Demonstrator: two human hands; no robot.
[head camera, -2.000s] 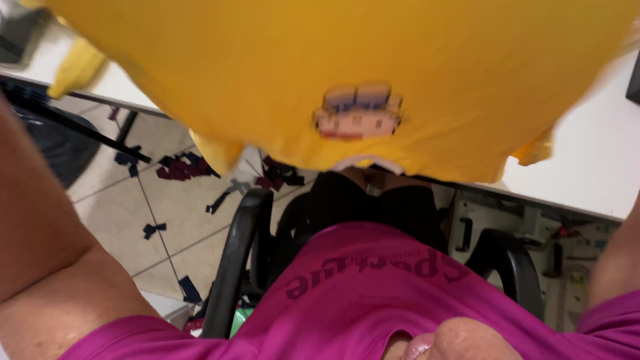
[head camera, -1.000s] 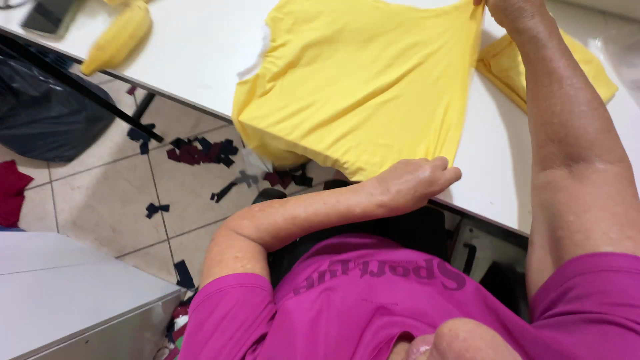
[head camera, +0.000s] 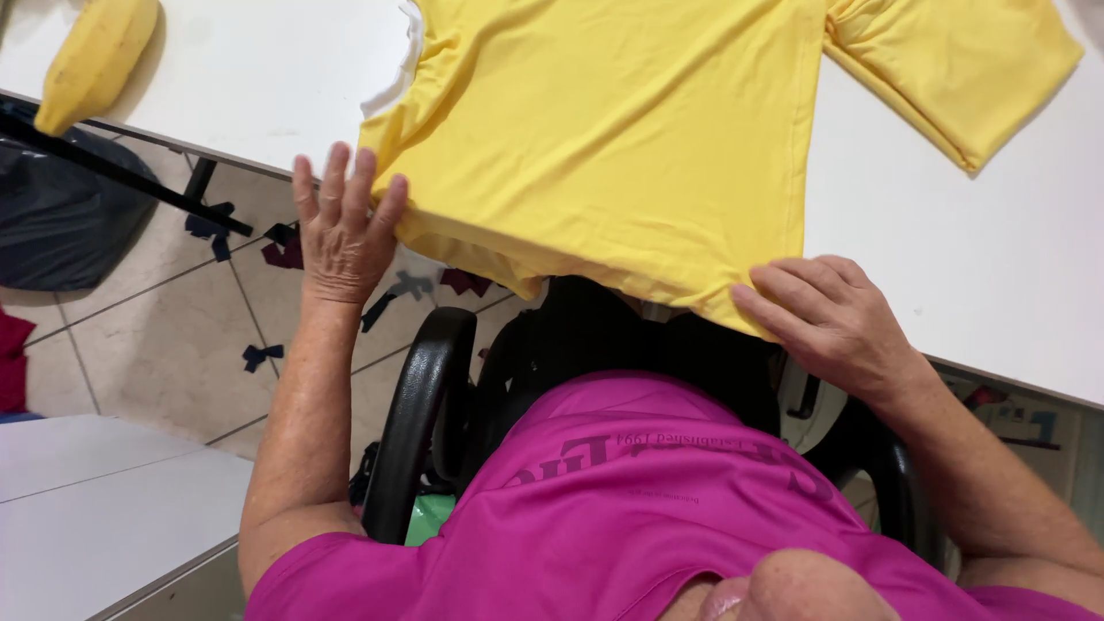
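Note:
A yellow knit garment (head camera: 604, 129) with a white-edged opening at its left lies spread over the front of the white table (head camera: 914, 259), its near edge hanging past the table's edge. My left hand (head camera: 349, 224) rests with fingers apart at the garment's near left corner, and no grip shows. At the near right corner my right hand (head camera: 819, 310) lies on the cloth, fingertips at its edge; whether it pinches the fabric is hidden. The printed figure seen earlier is out of sight.
A folded yellow cloth (head camera: 957, 78) lies at the back right, a banana (head camera: 99, 60) at the left edge. Below are a black chair armrest (head camera: 423, 414), a dark plastic bag (head camera: 69, 207), fabric scraps (head camera: 261, 356) on the tiled floor and a white cabinet top (head camera: 103, 500).
The garment, held up with its print showing two seconds ago, now lies on the table. My left hand has moved left to its corner; my right hand has come down from its far right corner.

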